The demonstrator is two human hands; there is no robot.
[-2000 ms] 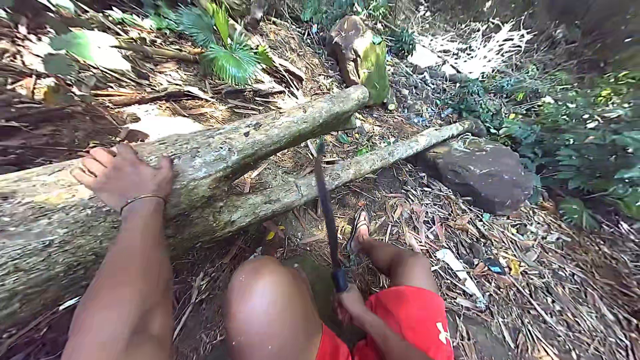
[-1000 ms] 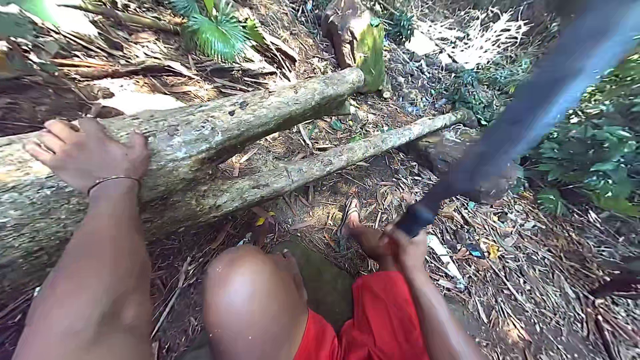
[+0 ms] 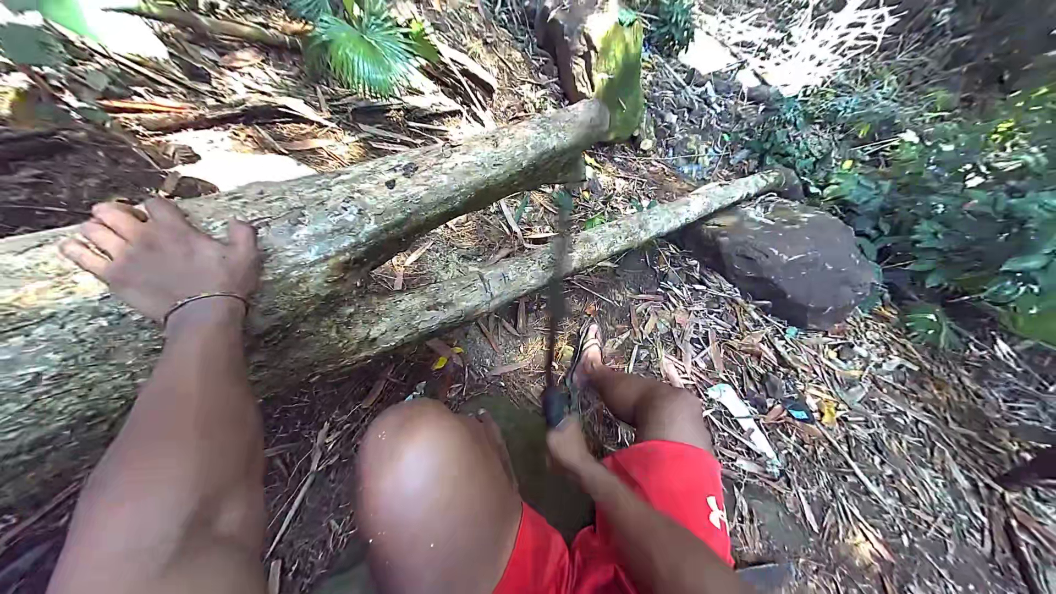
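My left hand [image 3: 169,260] lies flat on the thick upper limb of a forked tree trunk [image 3: 371,198], fingers spread, with a thin bracelet at the wrist. My right hand [image 3: 568,441] is closed around the dark handle of a machete [image 3: 557,289], low between my knees. Its long blade points up and away, blurred, and crosses in front of the thinner lower limb [image 3: 487,289] in my view. Whether the blade touches the wood I cannot tell.
A mossy stump or rock [image 3: 619,74] stands at the far end of the thick limb. The thinner limb reaches a dark boulder [image 3: 792,256] at right. My sandalled foot [image 3: 587,351] is near that limb. Dry leaf litter, a white strip [image 3: 742,421] and green plants [image 3: 973,198] lie around.
The machete, raised across the upper right one second ago, has come down in my right hand to stand in front of the limbs. My left hand stays on the trunk.
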